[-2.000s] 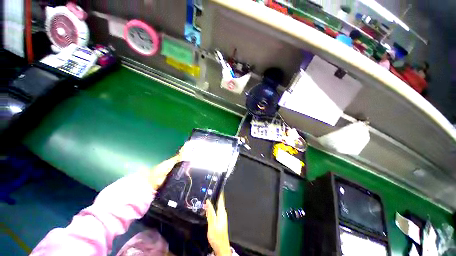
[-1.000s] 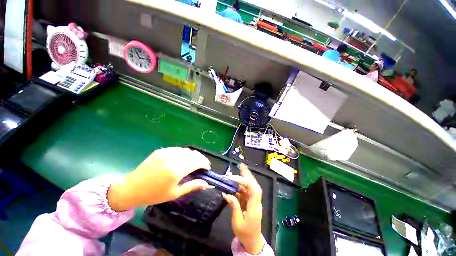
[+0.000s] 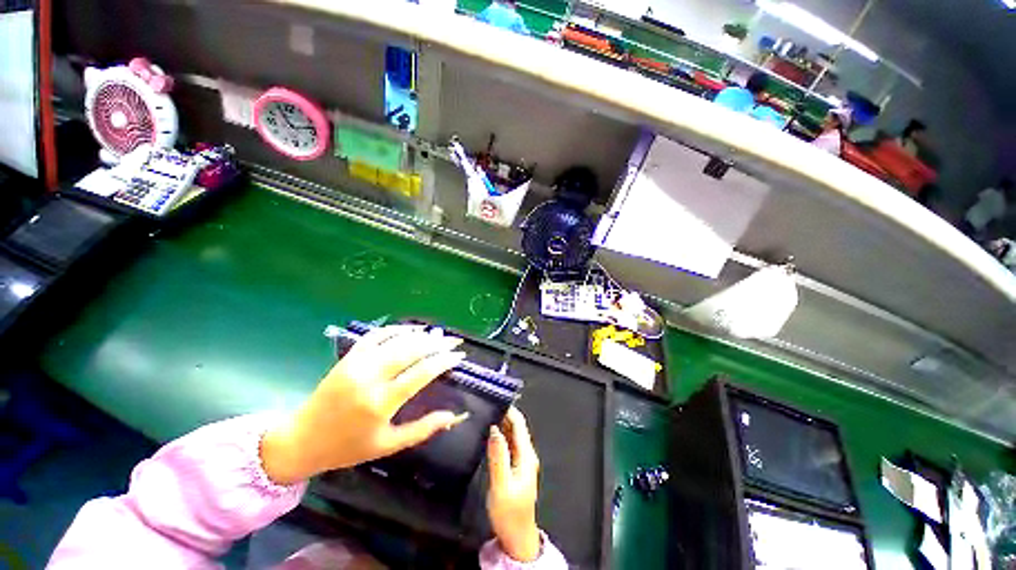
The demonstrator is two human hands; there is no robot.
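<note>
A dark tablet (image 3: 429,445) is in front of me, over the left compartment of the black turnover tray (image 3: 557,445). Its far edge shows a thin bluish strip and looks raised. My left hand (image 3: 373,401) lies across its upper left part, thumb on the dark face, fingers over the far edge. My right hand (image 3: 514,484) holds its right edge with the fingertips. The right compartment of the tray shows a matt bottom. The tablet's lower edge and how it rests on the tray cannot be told.
A tray stack (image 3: 713,479) with glossy tablets stands at the right. A small dark metallic item (image 3: 648,479) lies between. Behind are a keypad (image 3: 574,298), yellow finger cots (image 3: 615,337) and a desk fan (image 3: 557,234). More black trays (image 3: 61,234) are at left.
The tablet, first held up with its glossy face showing, was tilted nearly edge-on and is now lower and flatter over the tray. My left hand now spreads over it; my right hand has moved down its right edge.
</note>
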